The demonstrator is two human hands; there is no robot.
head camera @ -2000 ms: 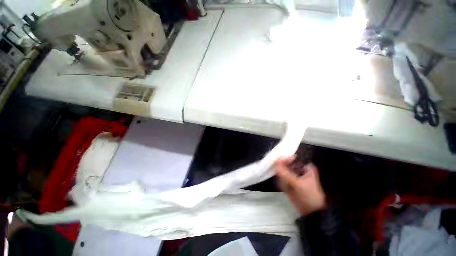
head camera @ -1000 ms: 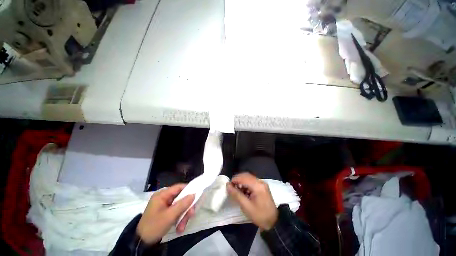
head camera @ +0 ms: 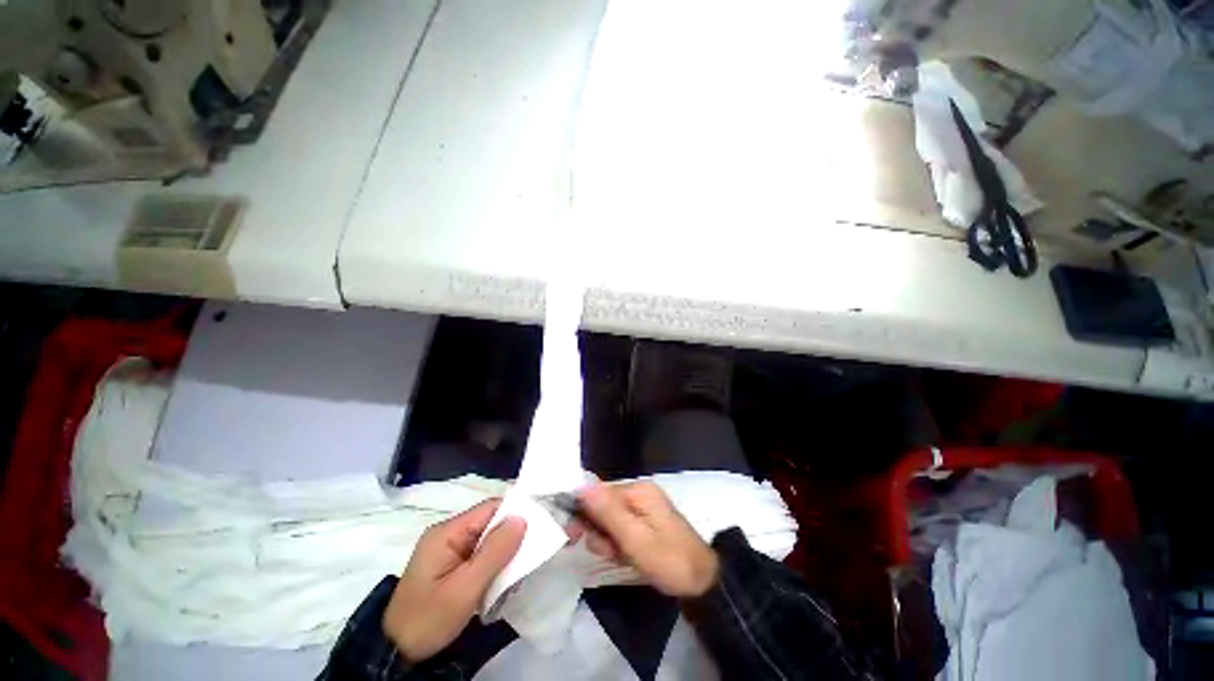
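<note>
A long white strip (head camera: 562,386) hangs over the table's front edge and runs down to my hands, its lower end folded over. My left hand (head camera: 455,575) grips the strip near that end. My right hand (head camera: 648,535) is at the strip's right side, closed around small dark thread snips (head camera: 565,504) whose tips lie against the fabric; most of the tool is hidden by the fingers. A pile of white strips (head camera: 266,539) lies across the side board and my lap, behind and below my hands. White pointed panels (head camera: 543,657) lie on the lap.
The white machine table (head camera: 746,299) spans the view. Black shears (head camera: 996,213) on white cloth and a dark smartphone (head camera: 1112,305) lie at right. Red baskets with fabric stand left (head camera: 37,439) and right (head camera: 1112,495). A white board (head camera: 300,386) is at left.
From one second ago, the strip hangs straighter and my hands are closer together. My right hand has moved slightly left and down, bringing the dark snips to the fabric. Earlier, my left hand was far left.
</note>
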